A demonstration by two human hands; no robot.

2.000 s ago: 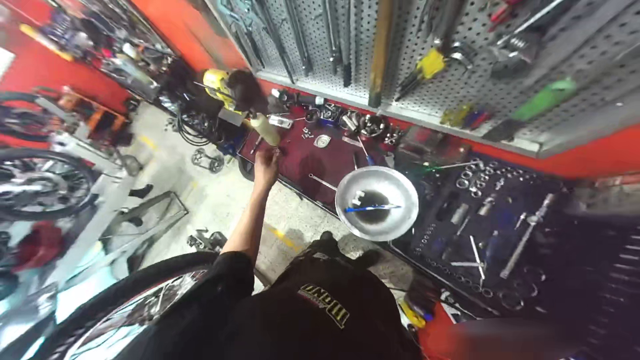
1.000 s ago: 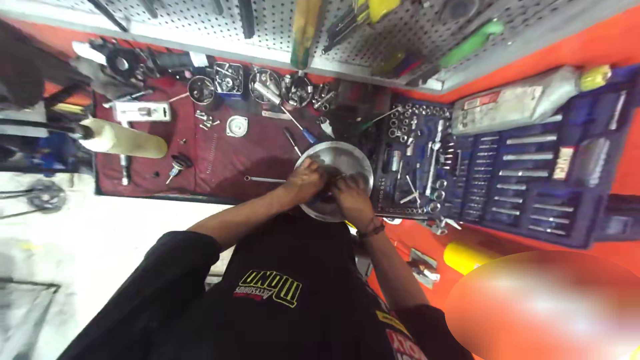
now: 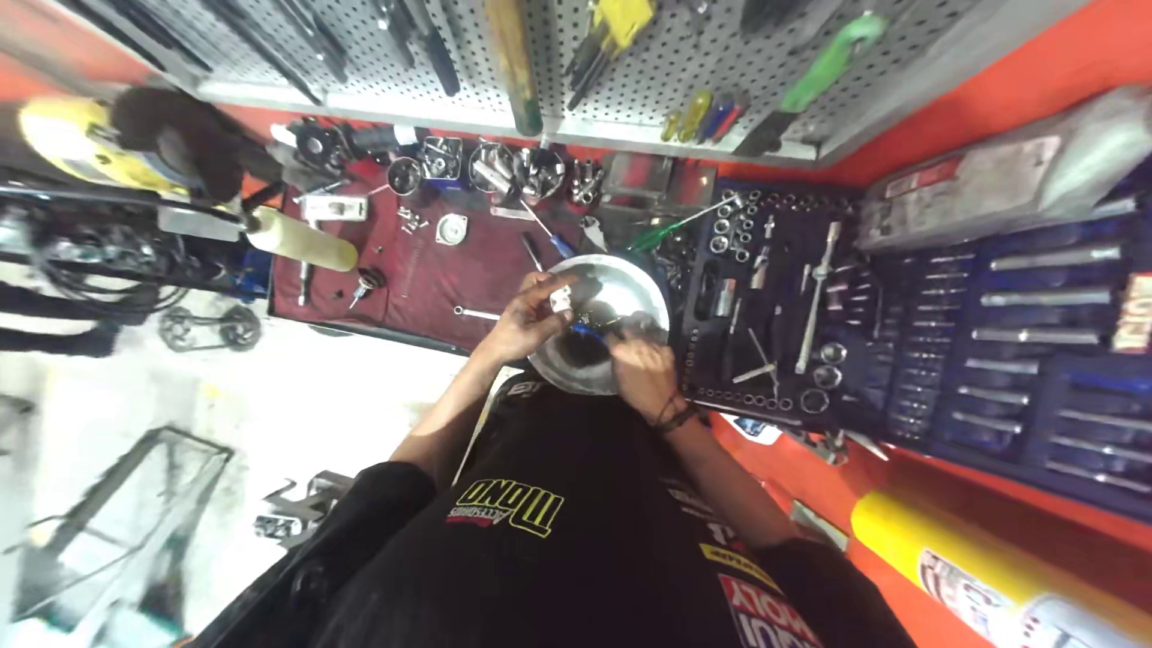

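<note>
A round metal bowl [image 3: 634, 288] with dark liquid in its bottom sits at the bench's front edge. At its left rim, my left hand [image 3: 529, 322] pinches a small pale metal part [image 3: 561, 299] between thumb and fingers. My right hand [image 3: 643, 364] is over the bowl's right side, fingers curled at the end of a thin tool with a blue section [image 3: 587, 333]; the fingertips are blurred. A combination wrench [image 3: 475, 313] lies left of my left hand. Behind the bowl lie a blue-handled screwdriver [image 3: 562, 246] and a green-handled screwdriver [image 3: 655, 237].
An open socket set case [image 3: 783, 315] lies to the right, with a big plastic bottle [image 3: 972, 193] on it. A pale yellow bottle [image 3: 301, 238], a round metal cover [image 3: 451, 229] and cups of hardware stand on the red mat [image 3: 432, 274]. Tools hang on the pegboard [image 3: 468, 54] behind.
Two seconds ago my left hand was at the pale bottle; now it is at the bowl. Since one second ago my hands have moved apart, and the pale part has come into sight. The view has shifted.
</note>
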